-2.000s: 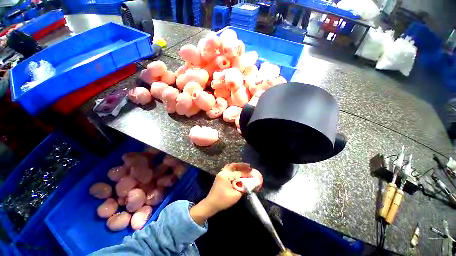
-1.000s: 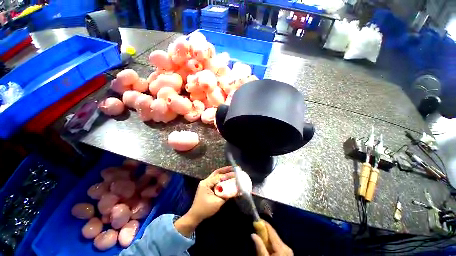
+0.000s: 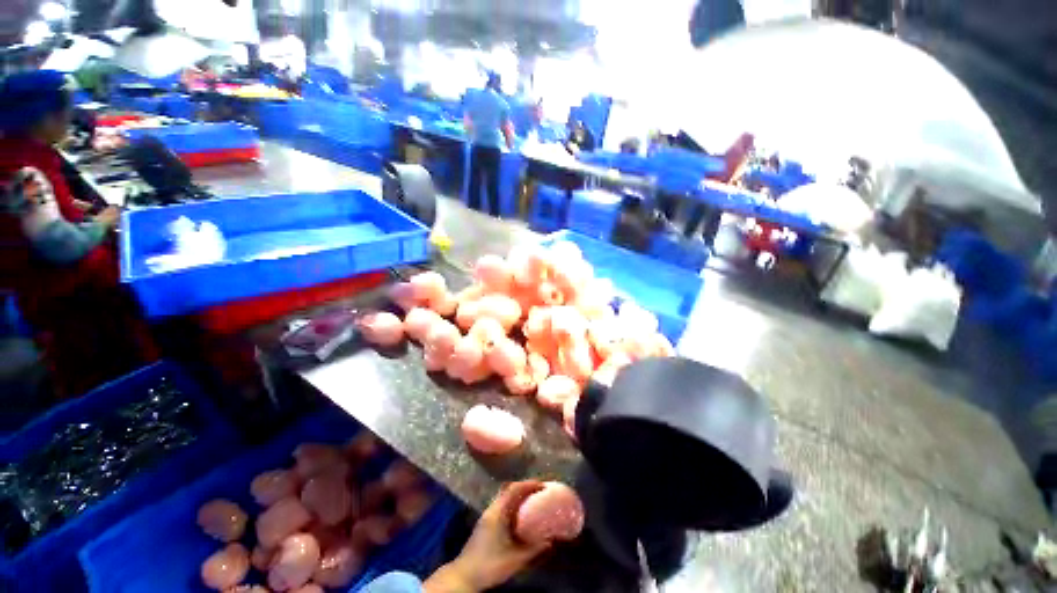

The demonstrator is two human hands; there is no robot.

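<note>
My left hand point(image 3: 496, 549) is low in the centre and holds a pink doll head point(image 3: 549, 513), its rounded side up, beside the black fan point(image 3: 684, 434). A thin silvery shaft tip point(image 3: 646, 565) shows at the bottom edge, right of the left hand. My right hand is out of the picture. A single pink piece point(image 3: 493, 429) lies on the bench point(image 3: 383, 400) near its edge. A heap of pink pieces point(image 3: 539, 313) lies behind it.
A blue bin point(image 3: 122, 550) with pink pieces is at lower left, beside a bin of dark shiny parts point(image 3: 99, 452). A blue tray point(image 3: 278, 249) sits over a red one. Blurred tools point(image 3: 916, 562) lie lower right. A person in red point(image 3: 52, 232) is at far left.
The view has tilted up, showing more of the workshop. The held piece now shows its rounded side instead of its opening. My right hand and the wooden handle have left the picture.
</note>
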